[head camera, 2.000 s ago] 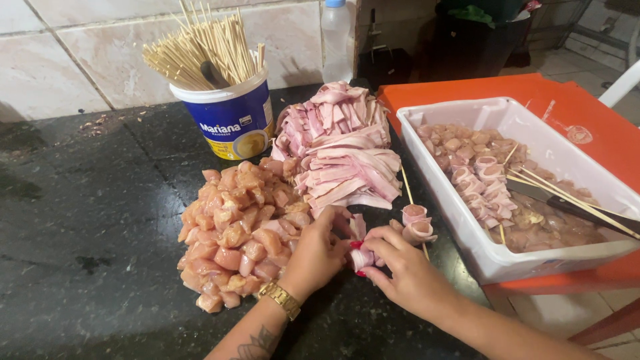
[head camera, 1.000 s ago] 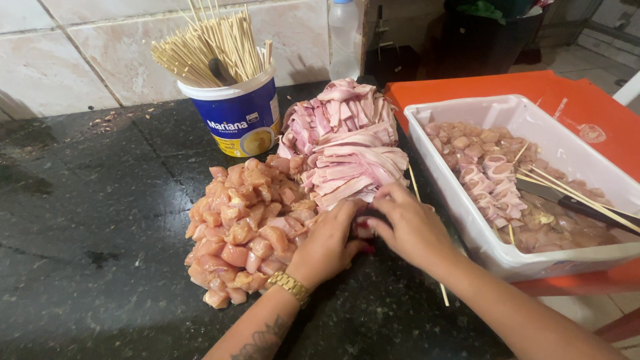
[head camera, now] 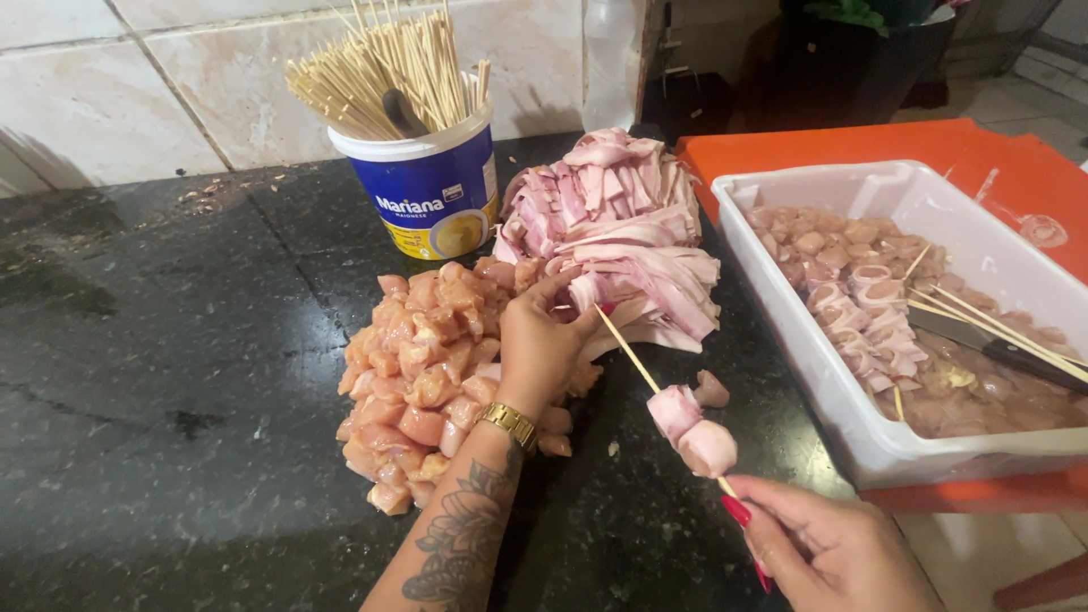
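My left hand grips a rolled strip of bacon-like meat between thumb and fingers, at the tip of a wooden skewer. Two wrapped meat rolls sit lower on that skewer, whose other end is pinched in my right hand. Beside my left wrist lies a heap of raw, diced, chicken-like meat. Behind my left hand is a pile of pale pink meat strips. One loose meat cube rests on the counter near the rolls.
A plastic tub of skewers stands near the tiled wall. At right, a white bin on an orange table holds diced meat, assembled skewers, bare sticks and a knife. A clear bottle is behind, on the dark stone counter.
My hands have moved apart from being close together. My right hand has taken hold of the skewer that lay on the counter, and my left hand holds a roll at its tip.
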